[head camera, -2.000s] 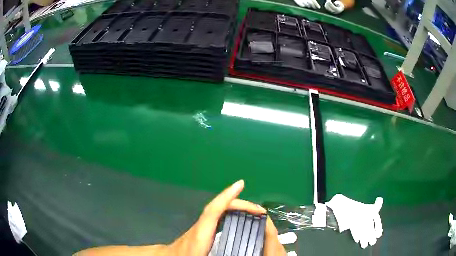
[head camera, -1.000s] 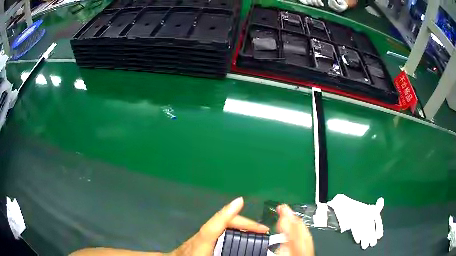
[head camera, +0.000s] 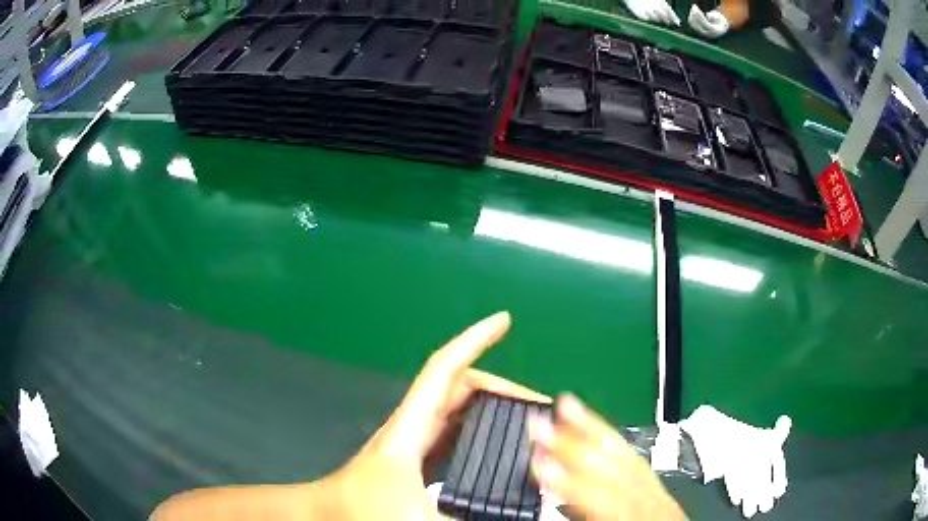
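A squared stack of several black phone middle frames (head camera: 494, 458) stands at the bottom centre, its edges showing as parallel dark bars. My left hand (head camera: 412, 443) is bare and wraps the stack from the left, thumb raised and apart from it. My right hand (head camera: 600, 463) is bare and slightly blurred, with its fingers against the right side of the stack. Bits of white show by the lower edge of the stack; I cannot tell what they are.
White gloves (head camera: 741, 456) lie right of my hands, beside clear film (head camera: 692, 460). A black-and-white strip (head camera: 668, 305) crosses the green bench (head camera: 356, 275). Behind are a stack of black blister trays (head camera: 331, 117), a reject tray (head camera: 651, 153) with parts, and a red label (head camera: 839, 200).
My hands and the stack have moved up into view. My right hand has come in against the stack's side. The small shiny scrap on the bench lies further left.
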